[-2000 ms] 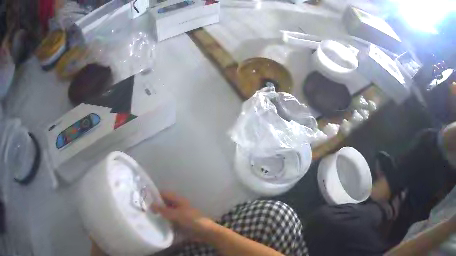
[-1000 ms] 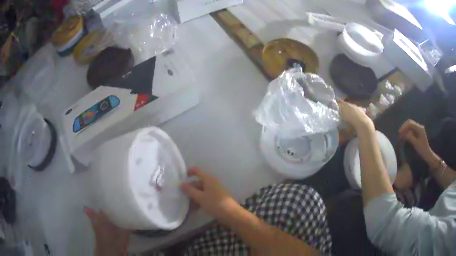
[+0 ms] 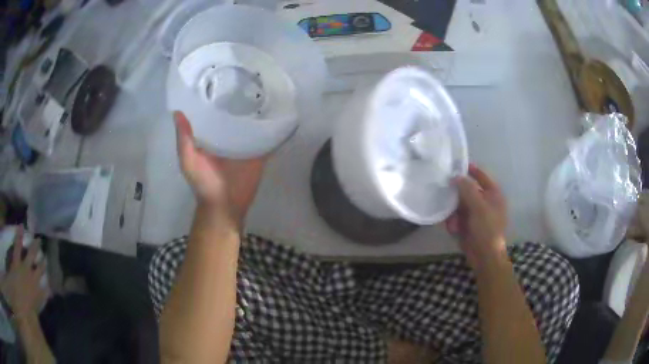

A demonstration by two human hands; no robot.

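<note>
My left hand (image 3: 220, 170) holds a wide white housing (image 3: 235, 131) from below, with its round raised centre and small holes facing up. My right hand (image 3: 480, 210) grips the rim of a second white housing (image 3: 420, 153), which is tilted with its open side facing right. Thin wires show faintly at its centre. A dark brown disc (image 3: 366, 227) lies on the table under and beside the second housing, partly covered by it.
A printed carton (image 3: 470, 64) lies behind the housings. At right, a clear plastic bag (image 3: 608, 160) covers another white housing (image 3: 569, 217), near an amber disc (image 3: 606, 89). At left are a brown disc (image 3: 94, 99) and an open small carton (image 3: 71, 202). Another person's hand (image 3: 25, 266) is lower left.
The view has swung left. My left hand has moved from the drum-shaped housing to another white housing. My right hand still holds the first one; the brown disc now shows beneath it.
</note>
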